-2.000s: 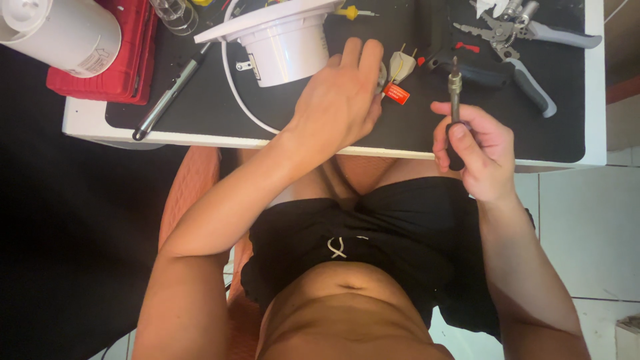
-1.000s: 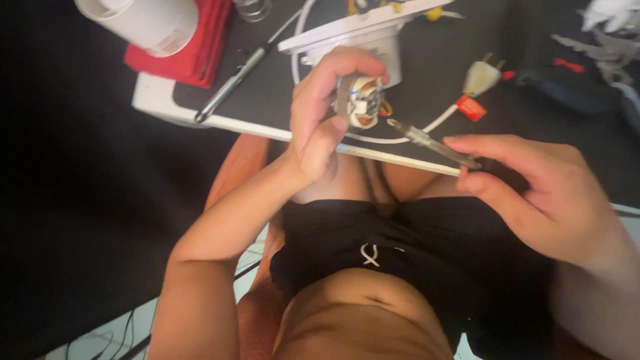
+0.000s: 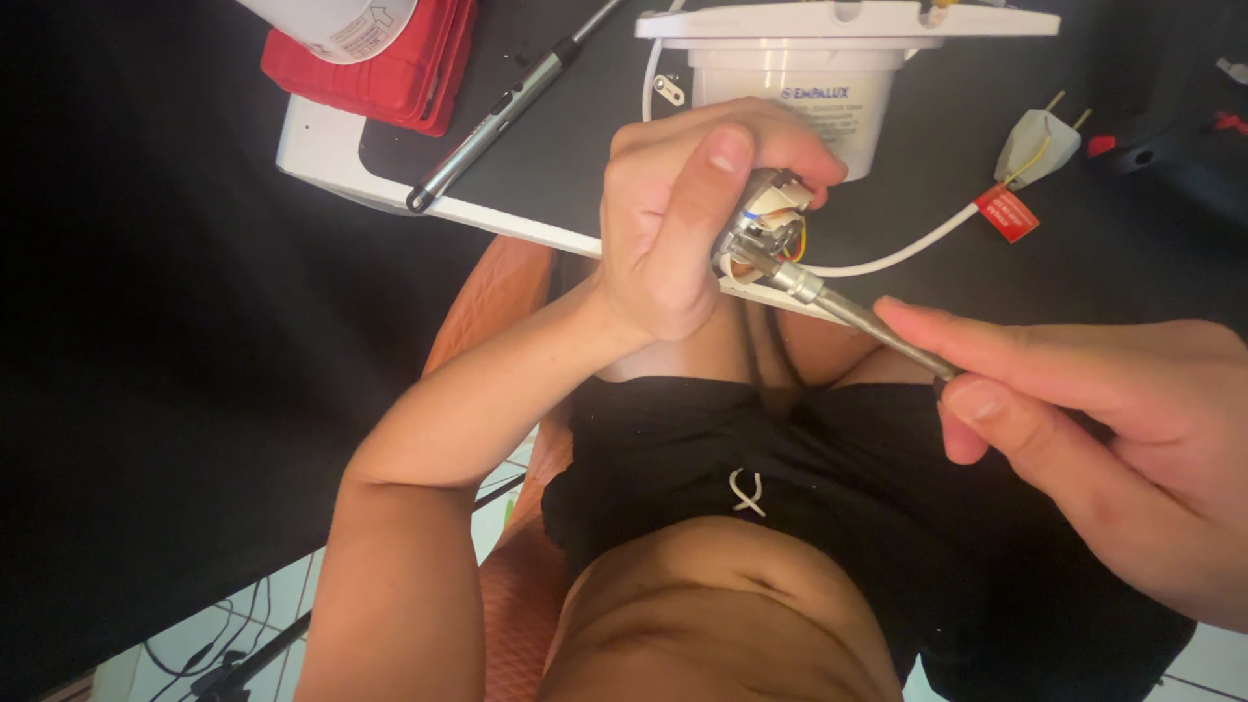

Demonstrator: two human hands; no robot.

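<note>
My left hand point(image 3: 673, 214) grips a small electric motor point(image 3: 765, 229) with a metal frame and coloured wires at its side. A screwdriver with a bit holder point(image 3: 858, 317) lies between the thumb and fingers of my right hand point(image 3: 1063, 409), its tip against the motor's end. Its handle is mostly hidden by my palm. Just behind my left hand stands a white plastic fan housing point(image 3: 795, 93) with a broad flange point(image 3: 848, 24). A white power cord point(image 3: 907, 255) runs to a two-pin plug point(image 3: 1038, 146) with a red tag point(image 3: 1007, 212).
At the left, a white cylindrical container point(image 3: 341, 24) stands on a red case point(image 3: 439, 73). Beside them a silver pen-like tool point(image 3: 497, 117) lies across the white edge of the desk point(image 3: 331, 146). A dark tool point(image 3: 1160, 161) lies at the far right.
My left hand has come back from the desk top with the motor in it. My right hand has brought the screwdriver over to the motor, and its tip now meets it.
</note>
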